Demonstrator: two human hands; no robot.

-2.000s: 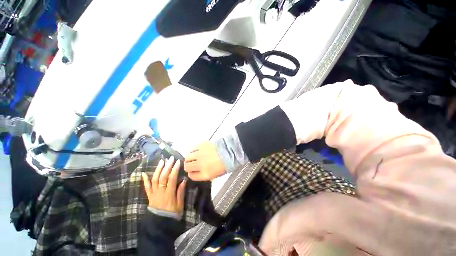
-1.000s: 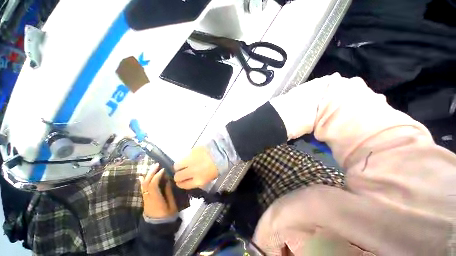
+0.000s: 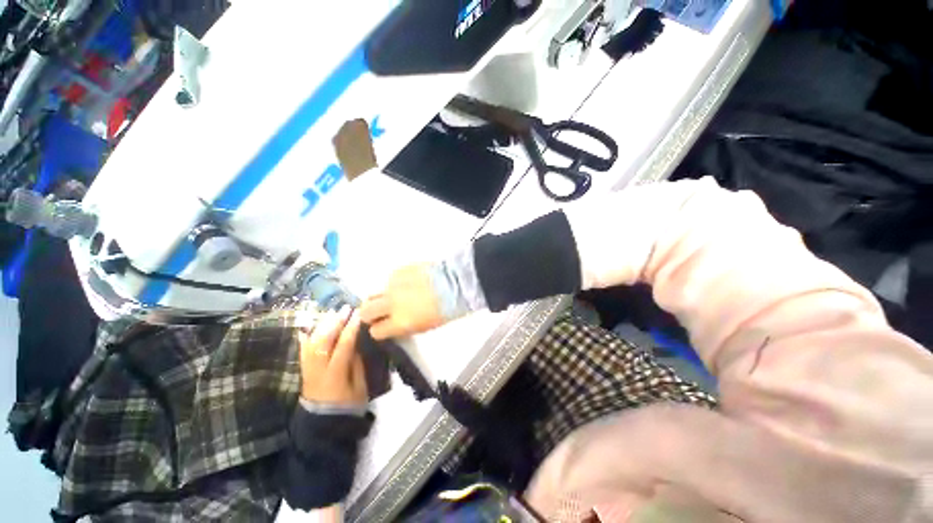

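Note:
The dark plaid garment piece (image 3: 220, 403) lies under the machine head and drapes off the table's left side. My left hand (image 3: 332, 358) has its fingertips on the cloth beside the needle area (image 3: 286, 291). My right hand (image 3: 404, 303) pinches the black binding tape near the blue-grey attachment (image 3: 325, 286). The tape (image 3: 411, 376) runs down over the table edge toward my lap. The fingertips of both hands nearly meet, and the exact grip is partly hidden.
The white sewing machine (image 3: 276, 123) spans the upper left. Black-handled shears (image 3: 568, 153) and a flat black pad (image 3: 450, 169) lie on the table. A brown tag (image 3: 355, 149) is on the machine. A black tuft (image 3: 636, 36) lies farther right. Dark cloth (image 3: 818, 194) is beyond the ruler-marked edge.
The view has shifted. My left hand was spread flatter on the cloth and is now more bunched near the needle. My right hand stays near the tape, and more tape shows below the hands.

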